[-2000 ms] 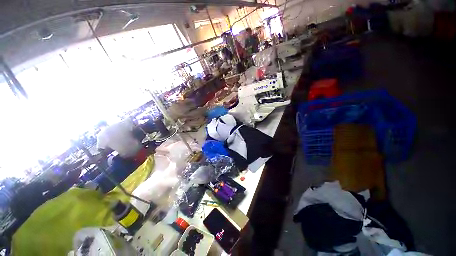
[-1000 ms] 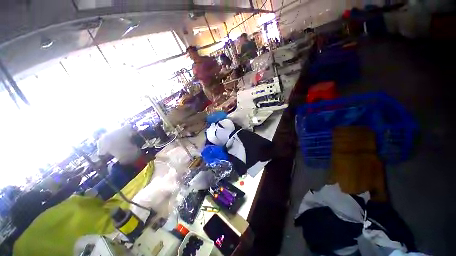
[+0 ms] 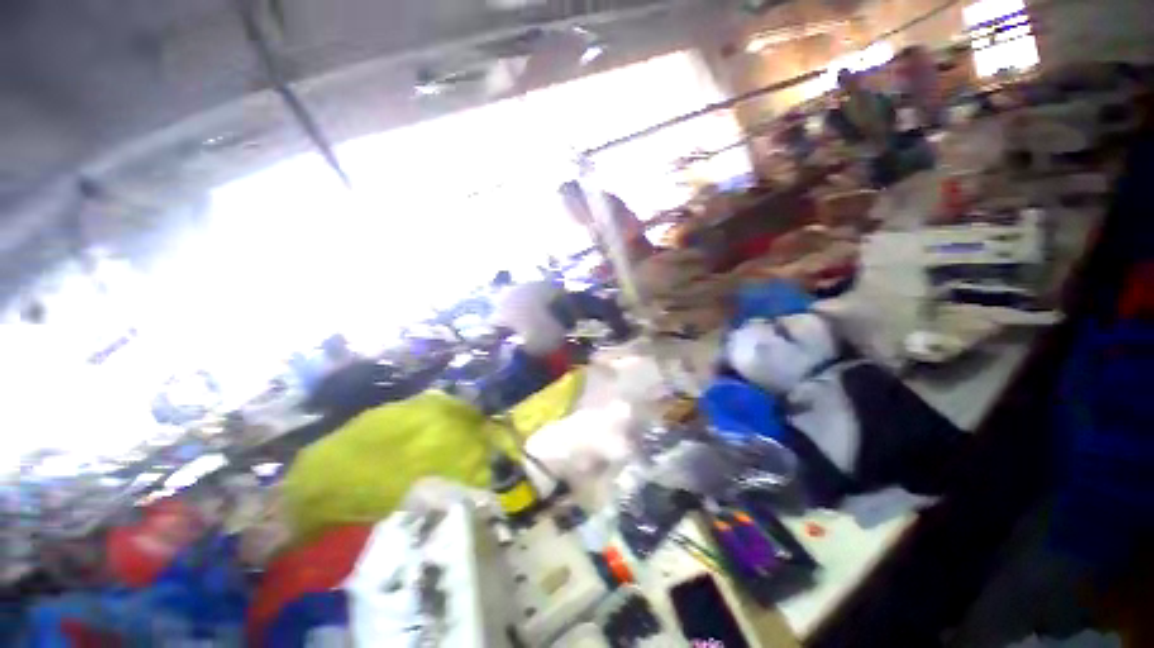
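Note:
Neither of my hands is in the picture. Nearest in front of me is the white head of a sewing machine (image 3: 424, 576), blurred and cut off by the bottom edge. To its right a white tray of small black parts (image 3: 629, 618) is partly cut off. Beside it a black smartphone (image 3: 709, 613) lies on a tan cardboard piece (image 3: 769, 625). Purple and orange items (image 3: 749, 539) lie on a black case. A black thread cone with a yellow label (image 3: 514, 486) stands behind the machine.
Black and white garments (image 3: 861, 424) and shiny plastic bags (image 3: 728, 466) lie on the table. A second white sewing machine (image 3: 981, 272) stands farther along. A yellow-green cloth heap (image 3: 392, 458) and red cloth (image 3: 304, 576) are at left. People (image 3: 873, 120) are in the background.
The view has swung left, so the table things have shifted right in the picture. The floor crate and the garment bundle at lower right are almost out of view. More of the machine head shows.

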